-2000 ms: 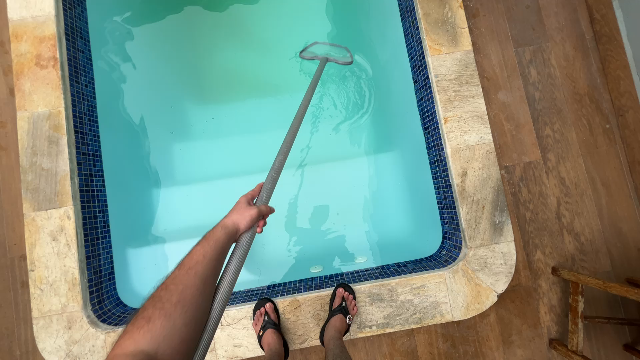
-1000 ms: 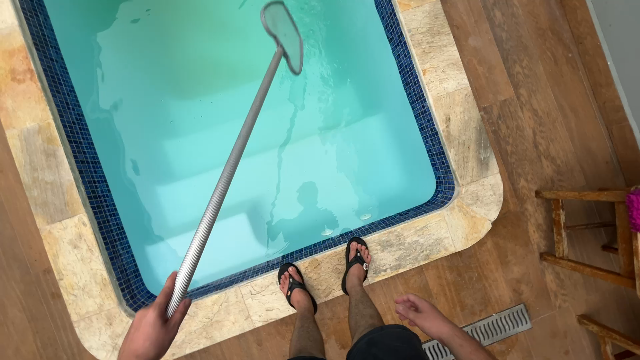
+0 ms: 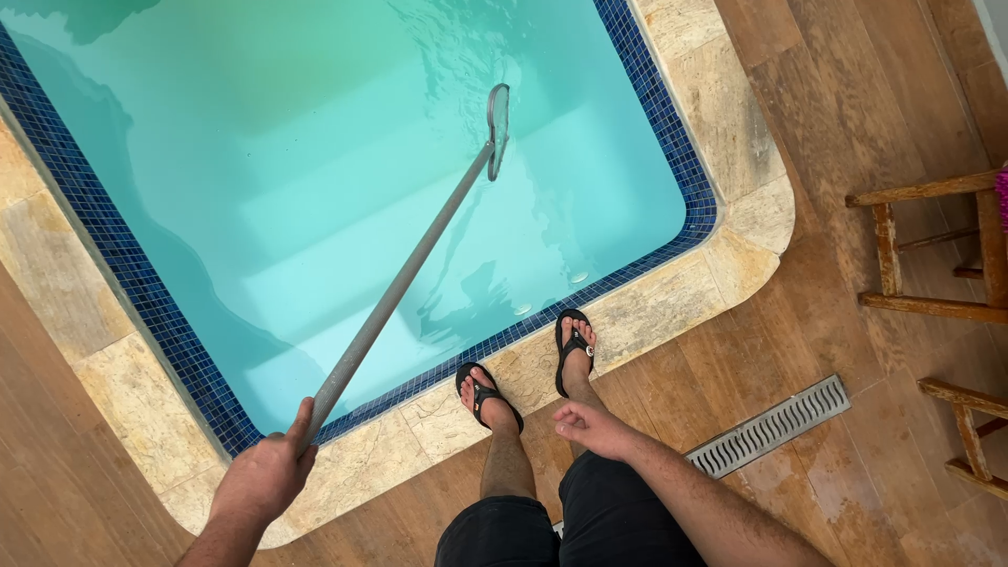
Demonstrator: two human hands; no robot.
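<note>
My left hand [image 3: 268, 471] grips the lower end of a long grey pole [image 3: 402, 287], its index finger stretched along the shaft. The pole slants up and right over the pool. At its far end a pool skimmer net [image 3: 499, 132] with a grey rim stands edge-on at the water surface, with ripples around it. My right hand [image 3: 589, 425] hangs over my right shin, fingers loosely curled, holding nothing. The water [image 3: 339, 213] is turquoise, with pale steps below. My feet, in black flip-flops [image 3: 490, 398], stand on the stone edge.
Pale stone coping [image 3: 669, 307] and a band of blue mosaic tile [image 3: 189, 339] frame the pool. Behind my feet, a slotted floor drain [image 3: 772, 425] crosses the wood-look floor [image 3: 819, 331]. Worn wooden stools [image 3: 929, 307] stand at the right.
The net has come down from above the pool to the water, nearer my feet. My right hand, out at the right one second ago, is now over my right shin. My left hand keeps its hold.
</note>
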